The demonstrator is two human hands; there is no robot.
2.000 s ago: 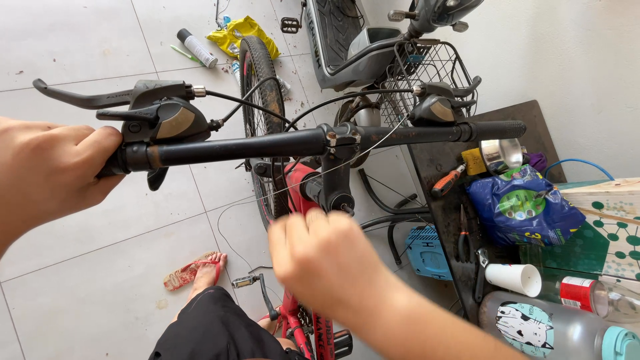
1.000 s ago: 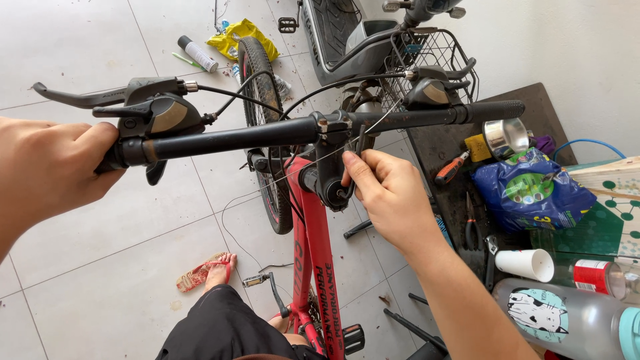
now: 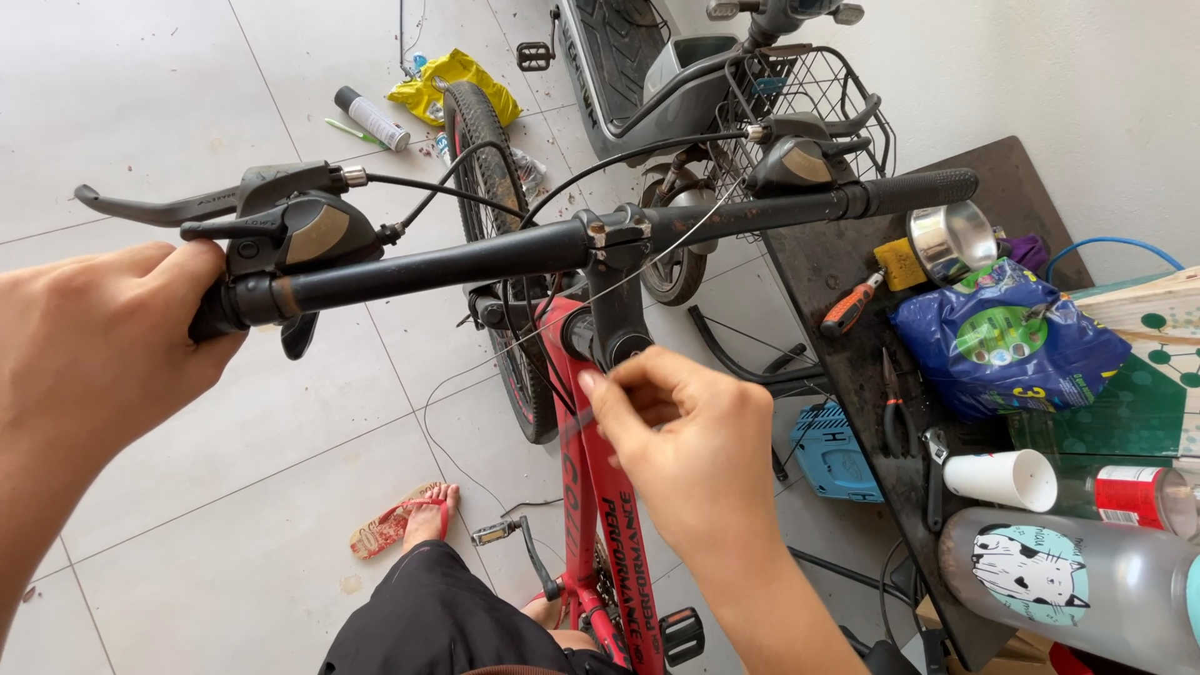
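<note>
My left hand [image 3: 112, 337] is closed around the left grip of a bicycle's black handlebar [image 3: 450, 262], beside the brake lever and shifter [image 3: 291, 220]. My right hand [image 3: 684, 431] is near the stem [image 3: 617, 305], over the red frame [image 3: 581, 403], thumb and index finger curled toward each other; whether they pinch anything cannot be told. A thin wire cable [image 3: 689, 230] runs from the right shifter [image 3: 797, 164] across the stem, and its loose length curves down to the floor on the left.
On a dark table [image 3: 797, 272] at right lie a screwdriver [image 3: 848, 307], pliers [image 3: 895, 403], an adjustable wrench [image 3: 935, 478], a paper cup [image 3: 1003, 478] and a bottle [image 3: 1078, 572]. Behind the handlebar stand a scooter [image 3: 647, 94] and a wire basket [image 3: 816, 103]. A spray can [image 3: 372, 117] lies on the floor.
My right hand has moved from beside the stem, where it was one second ago, to lower over the red frame. My left hand stays on the grip.
</note>
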